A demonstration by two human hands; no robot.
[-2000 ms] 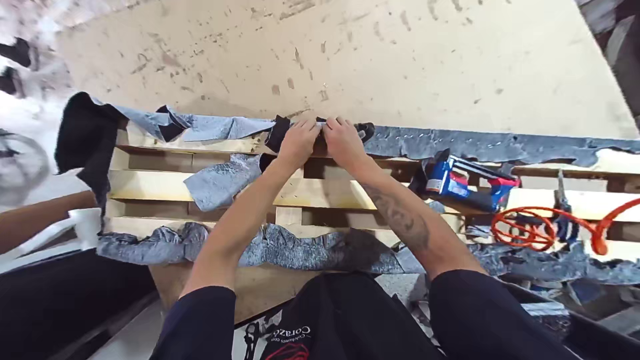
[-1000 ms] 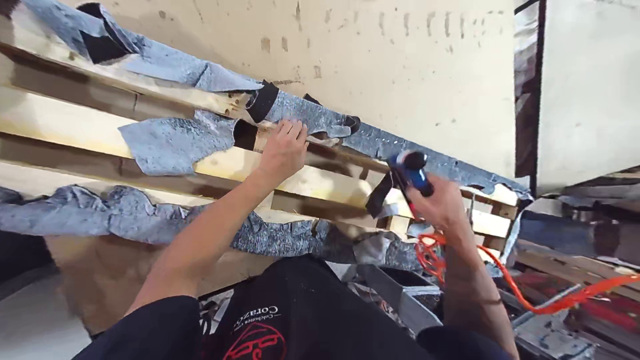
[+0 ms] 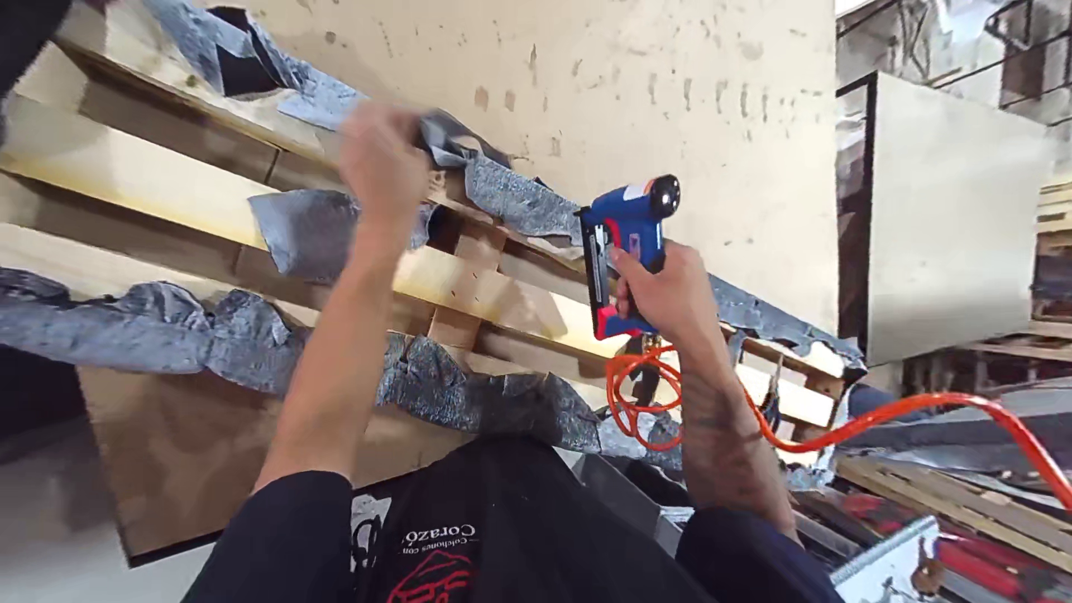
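Note:
A slatted wooden frame (image 3: 502, 297) lies across the view, its long edges covered with grey fabric (image 3: 523, 201). My right hand (image 3: 666, 293) grips a blue and black pneumatic staple gun (image 3: 630, 251) over the far edge, with an orange coiled air hose (image 3: 904, 408) running from its base. My left hand (image 3: 385, 163), blurred, is at the far edge beside a loose dark fabric flap (image 3: 456, 138); whether it holds the fabric cannot be told. A loose grey fabric piece (image 3: 310, 230) lies over the slats under my left wrist.
A large stained beige board (image 3: 586, 75) lies beyond the frame. Bunched grey fabric (image 3: 494, 406) lines the near edge. A pale panel (image 3: 946, 218) stands at the right, with wooden pieces (image 3: 963, 502) below it. Grey trays (image 3: 620, 494) sit close to my body.
Two seconds ago both hands were together at the far edge and the staple gun lay on the frame. My right hand has since picked it up and brought it to the far edge. The view has turned.

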